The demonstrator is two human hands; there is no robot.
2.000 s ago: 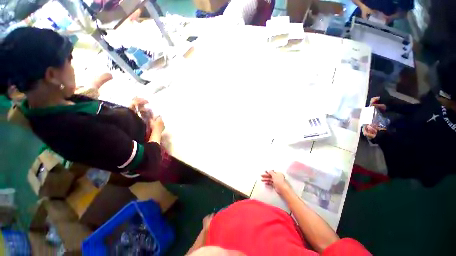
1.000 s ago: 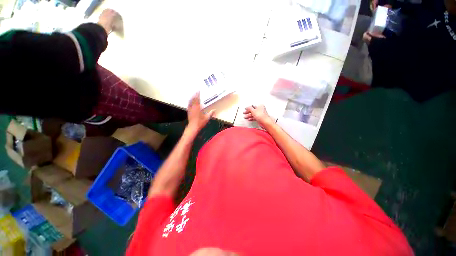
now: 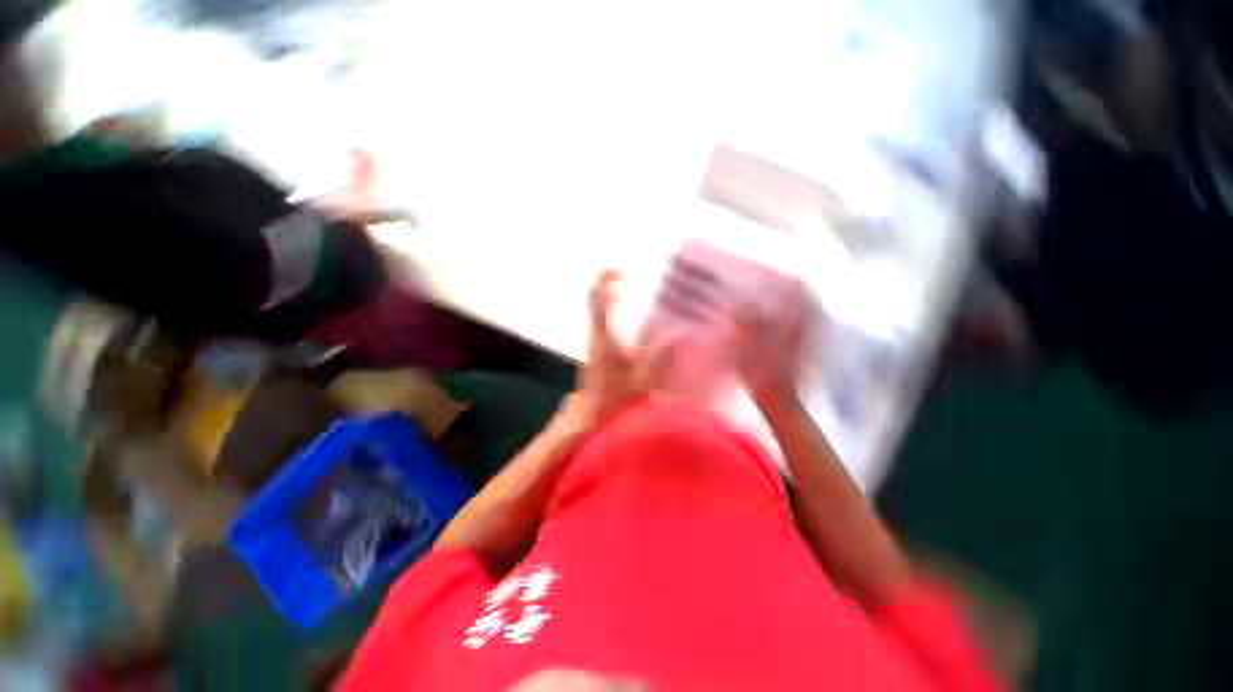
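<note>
The frame is blurred. A product box (image 3: 706,293), pinkish with short dark bars on its face, is at the near table edge in front of my red shirt. My left hand (image 3: 619,354) is at its left side, fingers spread and pointing up, with the thumb side close to the box. My right hand (image 3: 771,349) is at the box's right side, over or against its edge; blur hides whether its fingers grip it. A low pale pink stack (image 3: 768,187) lies just beyond the box on the table.
The white table (image 3: 521,176) stretches ahead. At left another worker's dark sleeve (image 3: 203,230) and hand reach over its edge. A blue crate (image 3: 304,575) with shiny bagged items and brown cartons (image 3: 277,439) are on the green floor. Another person in dark clothes (image 3: 1129,270) is at right.
The box with dark bars is now between my hands, further right than where my left hand touched it. My right hand has moved from the bare table to the box's side. The view has shifted and blurred.
</note>
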